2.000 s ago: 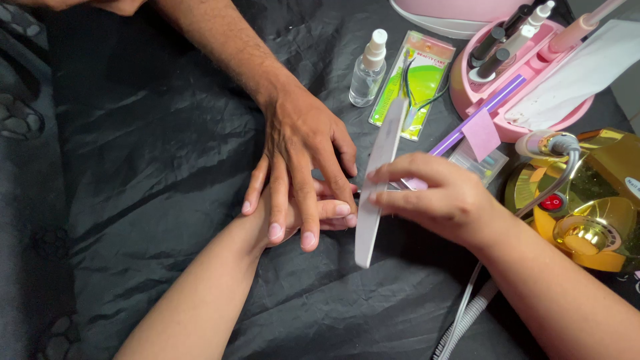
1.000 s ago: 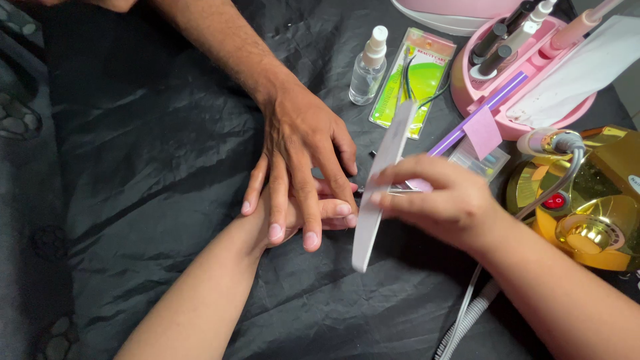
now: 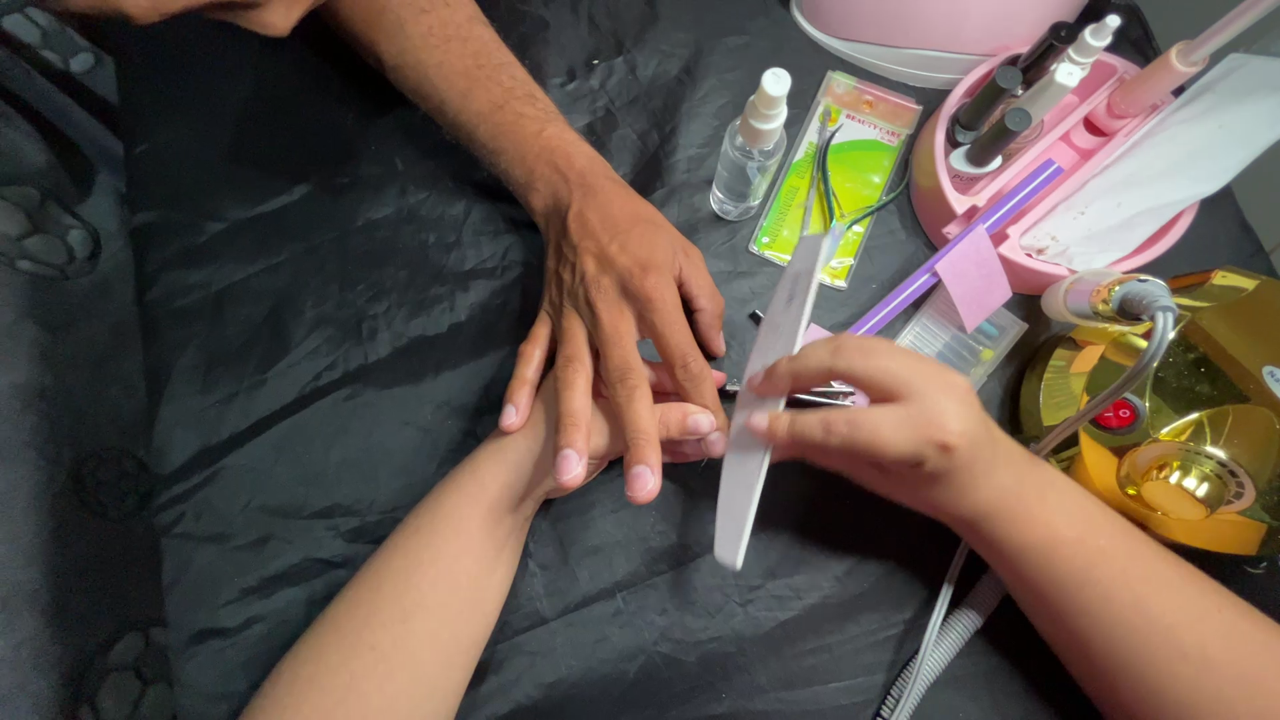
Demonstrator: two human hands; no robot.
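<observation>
My right hand point(image 3: 890, 420) grips a long, pale grey nail file point(image 3: 770, 400) between thumb and fingers. The file's middle lies against the index fingertip of another person's hand point(image 3: 630, 300), which is spread palm down. From below, my left hand point(image 3: 600, 430) supports that hand, with its thumb against the index finger; most of my left palm and fingers are hidden under it. Beyond the file's far end, a cuticle nipper point(image 3: 827, 185) rests on a green and yellow package point(image 3: 870, 160).
A clear spray bottle point(image 3: 748, 150) stands beside the package. At the right are a pink organizer point(image 3: 935, 190) with polish bottles, a purple stick point(image 3: 960, 245), a clear plastic box point(image 3: 985, 340) and a gold nail machine point(image 3: 1060, 370) with a cord. Black cloth point(image 3: 330, 400) covers the table.
The file has tilted a little in my right hand, its far end leaning more to the right than two seconds ago. My left hand and the other person's hand have hardly moved.
</observation>
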